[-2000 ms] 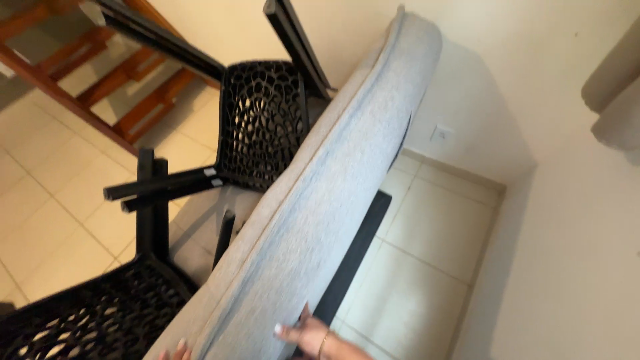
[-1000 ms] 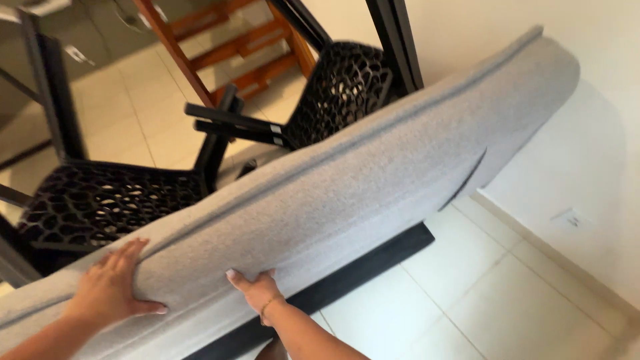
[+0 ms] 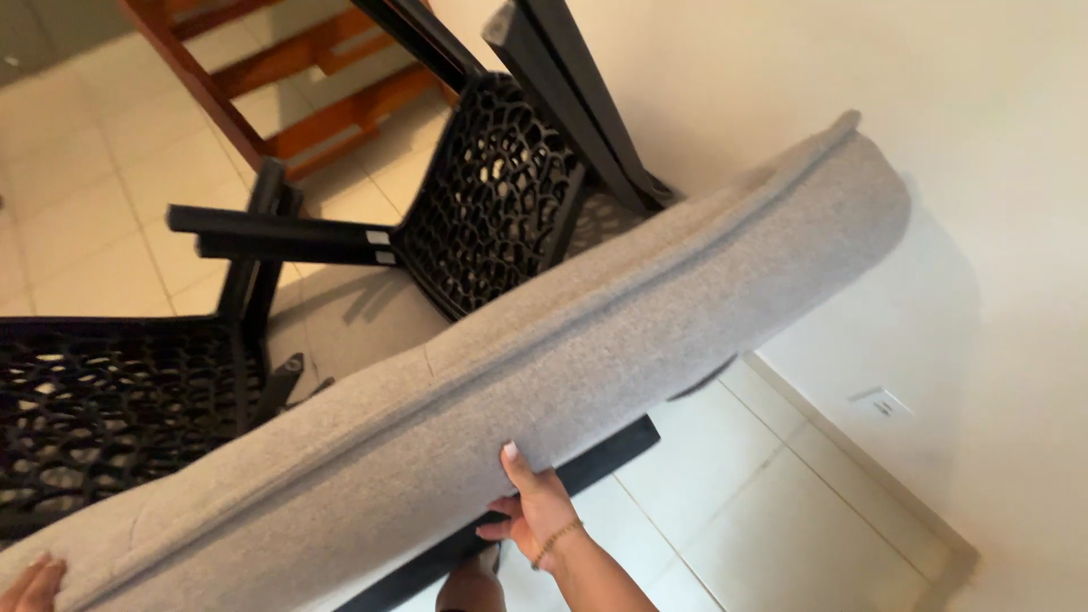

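A long grey fabric sofa back (image 3: 544, 365) runs from the lower left to the upper right, its far end beside the wall. My right hand (image 3: 531, 501), with a bracelet at the wrist, has its thumb on the back's lower side; its other fingers are bent beneath, near a black base rail (image 3: 612, 450). Whether they grip anything is hidden. At the bottom left edge, my left hand (image 3: 36, 585) rests its fingers on the grey fabric; most of that hand is out of frame.
Black openwork chairs, one at centre (image 3: 493, 187) and one at left (image 3: 119, 391), lie tipped beyond the sofa back. Farther off stands a reddish wooden frame with slats (image 3: 314, 76). A wall outlet (image 3: 882, 405) is at the right above the tiled floor (image 3: 790, 527).
My left hand, spread on the sofa back a second ago, now shows only its fingers at the frame's edge. My right hand stays at the back's lower side. The view has shifted.
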